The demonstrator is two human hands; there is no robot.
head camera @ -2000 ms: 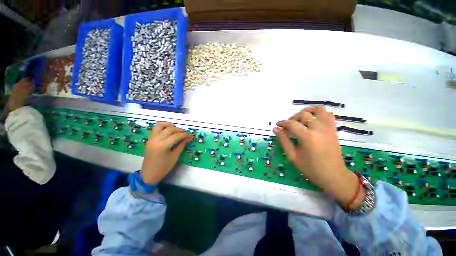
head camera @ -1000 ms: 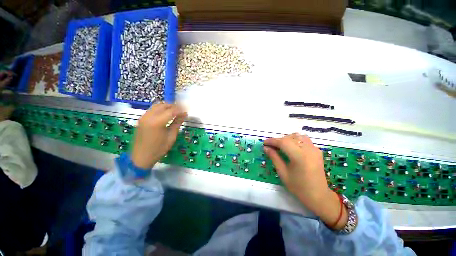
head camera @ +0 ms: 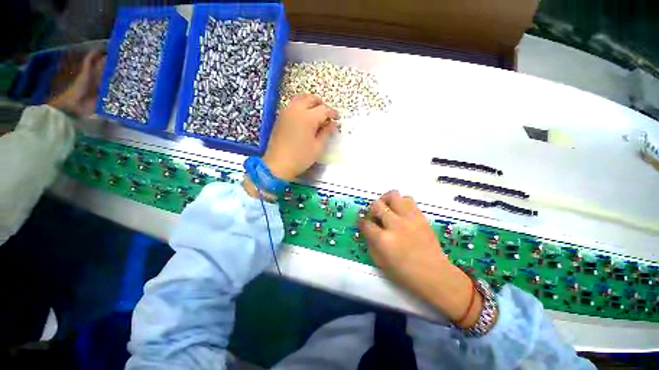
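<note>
My left hand (head camera: 300, 137), with a blue wrist strap, is at the near edge of a loose pile of cream parts (head camera: 339, 85); its fingertips are bent together, and whether they hold a part is too small to tell. My right hand (head camera: 399, 235), with a red cord and metal watch, is over the long green circuit boards (head camera: 329, 242). Its fingertips are down at the board among small mounted parts. Anything between them is hidden.
Two blue bins (head camera: 278, 72) of silvery cylinders stand at the back left. Three dark strips (head camera: 483, 189) lie right of my hands. A dark piece (head camera: 536, 133) lies behind them. A brown cardboard box (head camera: 412, 25) is at the back. Another person's hand (head camera: 79, 83) is at the far left.
My left hand has moved from the board's back edge to the cream pile. My right hand has shifted slightly left along the boards. The other person's arm has come further into view.
</note>
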